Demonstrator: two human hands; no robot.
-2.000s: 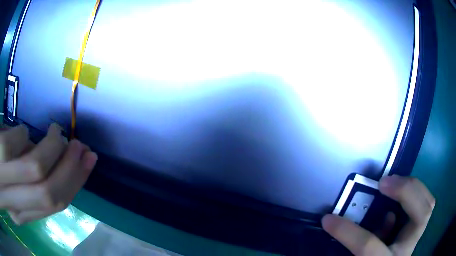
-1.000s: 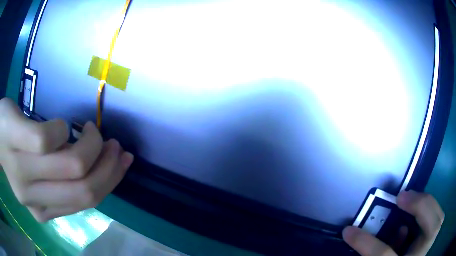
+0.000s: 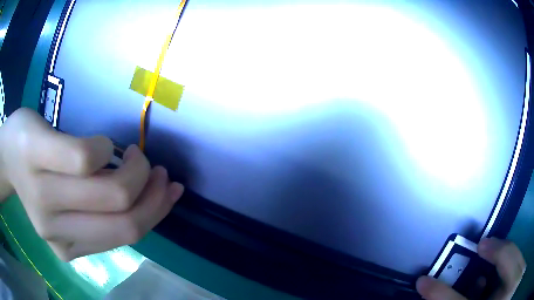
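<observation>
The silver-grey panel back (image 3: 234, 146) fills the view, with strong white glare and a black border (image 3: 246, 234). An orange flat cable (image 3: 168, 44) runs down its left part under yellow tape (image 3: 170, 94). My left hand (image 3: 88, 181) is curled over the near-left border at the cable's lower end. A small pale and dark piece shows between its fingers; what it is cannot be told. My right hand (image 3: 497, 272) holds the near-right corner, thumb and finger around the corner plate (image 3: 454, 269). The hand is cut off by the frame's lower edge.
A second corner plate (image 3: 51, 102) sits at the panel's left edge. White edge strips (image 3: 515, 152) run inside the side borders. A blue-green mat (image 3: 155, 243) shows below the panel. Green floor with a yellow line (image 3: 26, 252) and a pale grey surface (image 3: 158, 284) are at lower left.
The panel and both hands have shifted right and slightly down in the view. My left hand has come further into view and stays at the cable's end. My right hand keeps the corner.
</observation>
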